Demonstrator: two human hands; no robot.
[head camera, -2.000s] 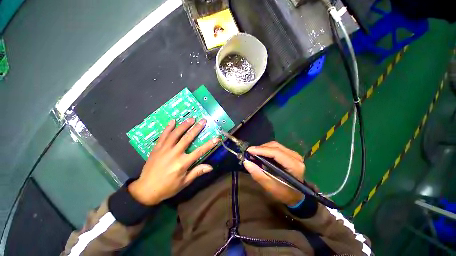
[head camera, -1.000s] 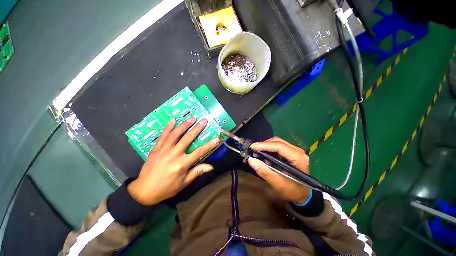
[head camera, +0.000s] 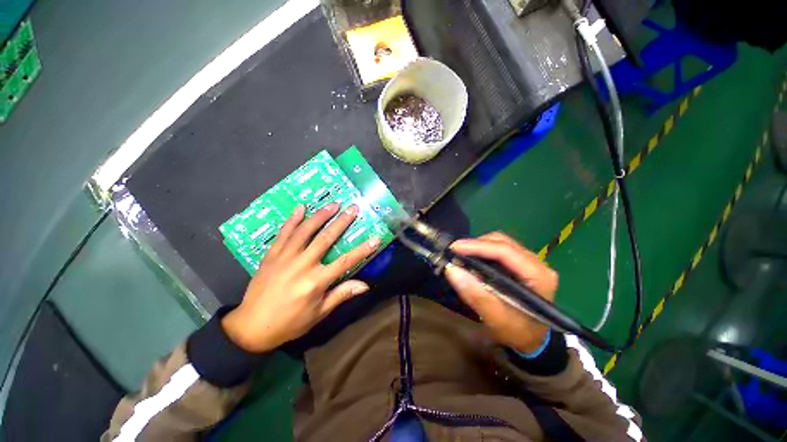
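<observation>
A green circuit board (head camera: 298, 194) lies at an angle on the black work mat (head camera: 194, 164), with another green board edge showing at its upper right. My left hand (head camera: 298, 280) lies flat on the board, fingers spread, covering its lower middle. My right hand (head camera: 505, 285) holds the black soldering iron (head camera: 518, 292), with the thin metal feed guide beside its tip. The iron is blurred. Its tip is near the right edge of the board; whether it touches cannot be told.
A pale waste cup (head camera: 421, 110) with silvery bits stands beyond the board. Behind it is a yellow sponge (head camera: 380, 49). A long dark feeder box (head camera: 539, 52) is at the right. Cables (head camera: 618, 173) hang over the green floor. A green panel (head camera: 17, 69) is at far left.
My right hand and the iron have moved a little to the right, and the tip has shifted from its earlier spot on the board. The far-left green panel has moved further into view.
</observation>
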